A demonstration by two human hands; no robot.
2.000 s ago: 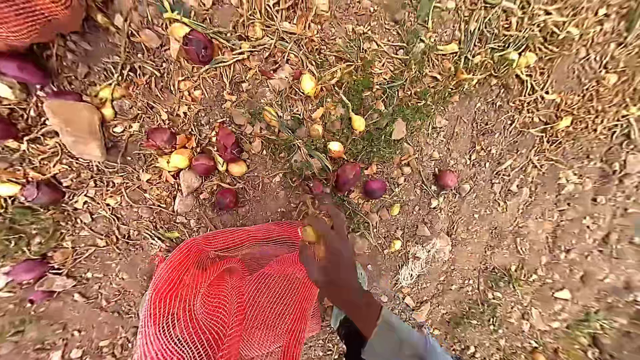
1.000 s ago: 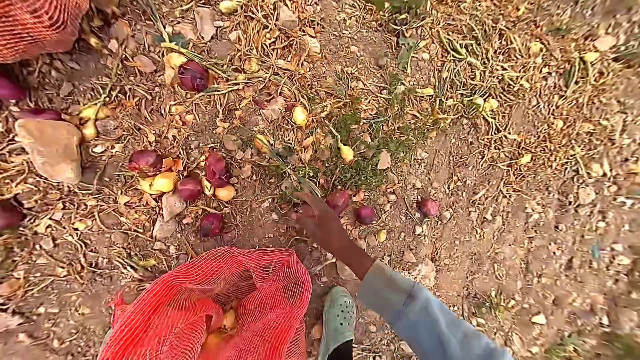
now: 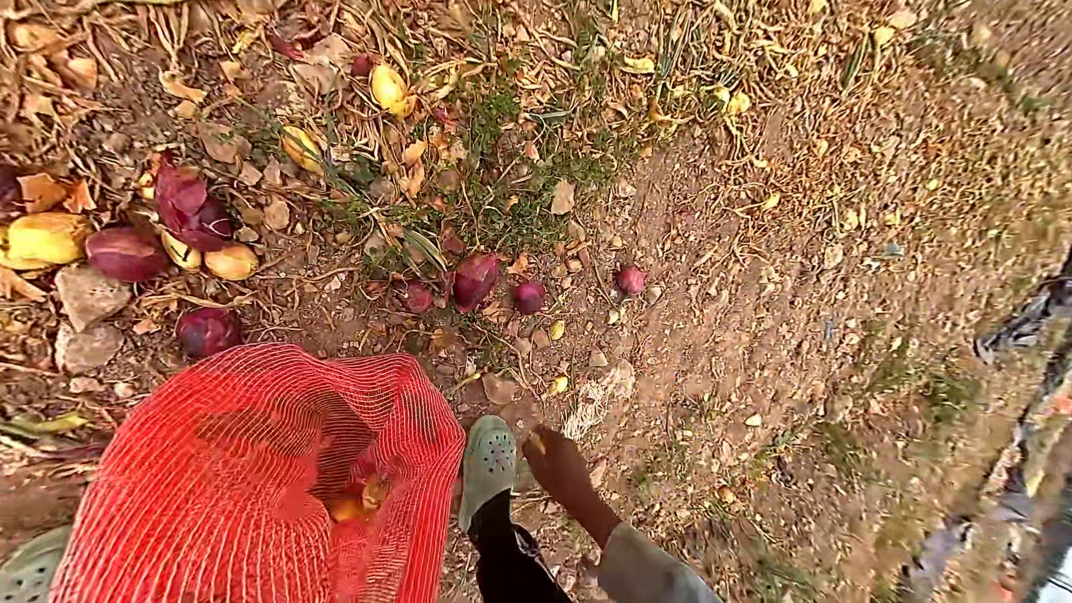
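At the bottom centre, my right hand point(image 3: 559, 469) is half curled beside a green perforated clog point(image 3: 490, 456); a yellowish spot shows at its fingertips, too small to tell whether it is a held thing. My left hand is not plainly visible. A red mesh sack point(image 3: 251, 494) rises at lower left, its mouth partly open, with orange-yellow and reddish produce point(image 3: 356, 498) inside. Above the clog lie red onions, among them a larger one point(image 3: 476, 280), a small round one point(image 3: 528, 297) and one further right point(image 3: 630, 280). Another red onion point(image 3: 209, 331) lies just above the sack.
Several red and yellow onions lie at the left, by a yellow one point(image 3: 48, 239) and two stones point(image 3: 90, 295). Dry stalks and green weeds point(image 3: 502, 184) cover the upper ground. Dark sheeting point(image 3: 1017, 322) lies at the right edge. A second clog point(image 3: 33, 565) shows bottom left.
My right hand has moved from beside the middle onions down to the clog. The larger onion and its small neighbour remain on the soil. The view has shifted.
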